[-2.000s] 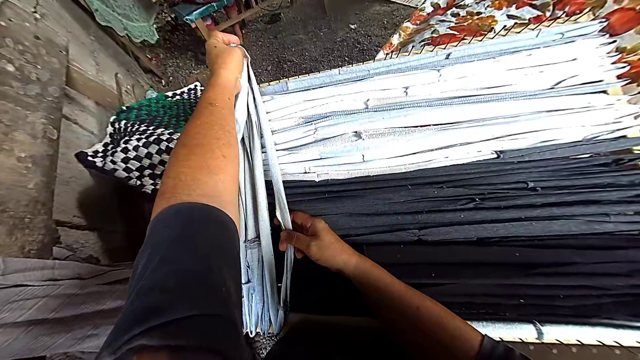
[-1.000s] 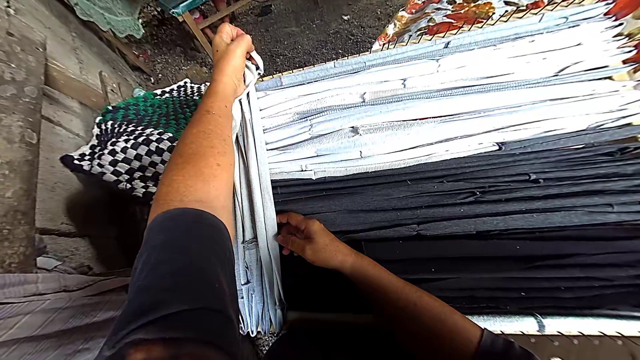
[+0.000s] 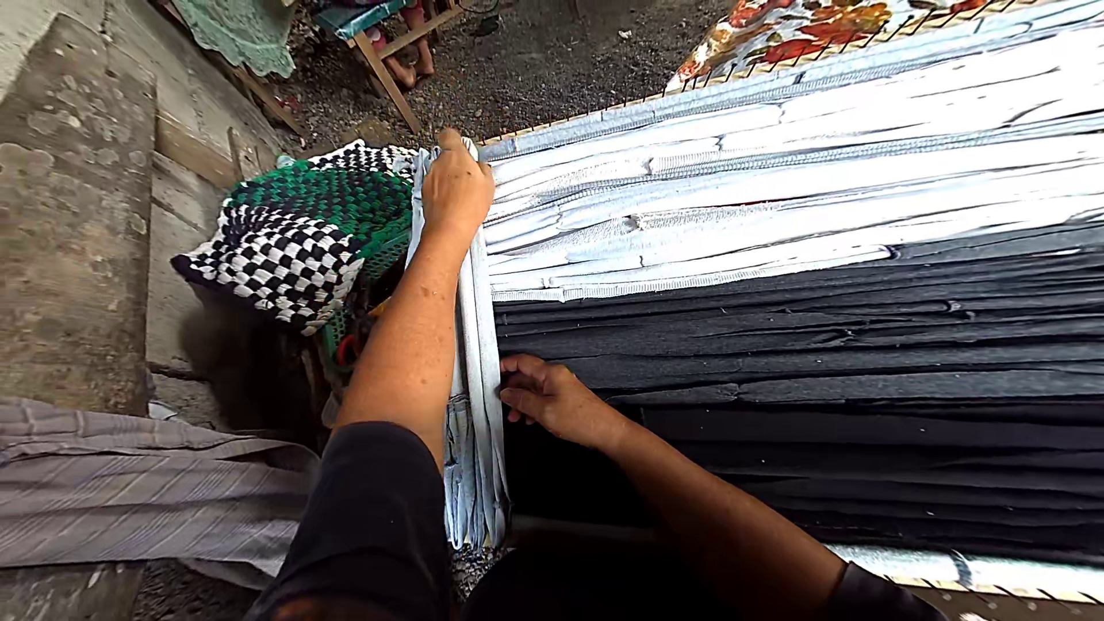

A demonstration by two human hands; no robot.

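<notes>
White and pale grey fabric strips [image 3: 604, 207] and dark grey to black strips [image 3: 776, 345] lie stretched lengthwise over a wooden frame with nails [image 3: 630, 103] along its edges. Across their left ends runs a pale fabric strip [image 3: 480, 345]. My left hand [image 3: 457, 185] is closed on the upper end of this strip at the frame's far left corner. My right hand [image 3: 552, 397] rests just right of the strip's middle, over the dark strips, fingers loosely bent; whether its fingertips touch the strip is hard to tell.
A woven black, white and green checked textile [image 3: 285, 259] sits left of the frame. Beyond are a lace-edged green cloth [image 3: 246, 34], a wooden stand [image 3: 388, 78] with a person's feet near it, and a floral cloth [image 3: 802, 34]. A striped grey cloth [image 3: 147, 492] hangs at lower left.
My left hand has come down from beyond the frame's far edge to its corner, drawing the pale strip's end with it. My right hand held the strip earlier and now shows no clear hold.
</notes>
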